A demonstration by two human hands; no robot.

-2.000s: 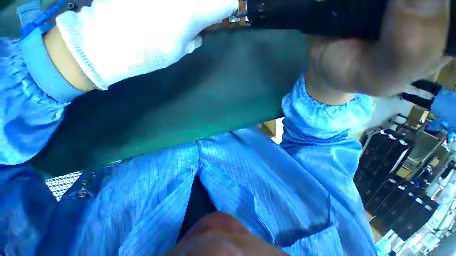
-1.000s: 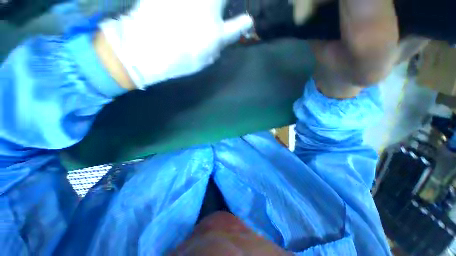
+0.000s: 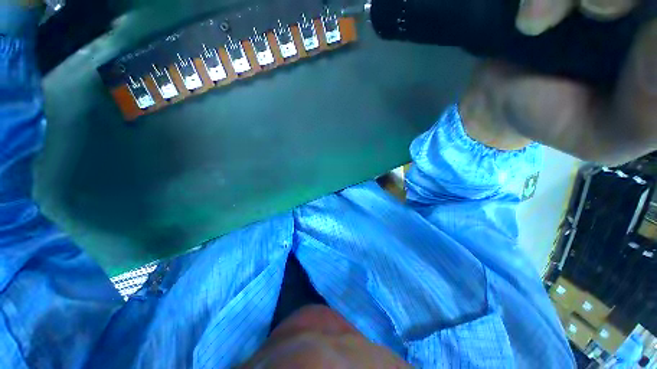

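The assembly fixture (image 3: 234, 61) lies on the green mat at the upper left, tilted, with an orange-brown front edge and a black rear strip. Its slots hold several silver-white plates with dark transistors, legs pointing away from me. My bare right hand (image 3: 569, 94) is closed around the thick black electric screwdriver (image 3: 432, 23) at the upper right. The driver's metal tip is just beyond the fixture's right end; whether it touches anything cannot be told. My left hand is out of the picture; only its blue sleeve shows at the left edge.
The green mat (image 3: 238, 158) runs to the bench's front edge, close to my blue smock (image 3: 389, 259). A dark shape lies at the top left. Black crates (image 3: 605, 223) and cardboard boxes (image 3: 587, 310) stand beyond the bench at the right.
The gloved left hand has moved left out of view, uncovering the fixture. The right hand still holds the screwdriver, now slightly lower in the picture.
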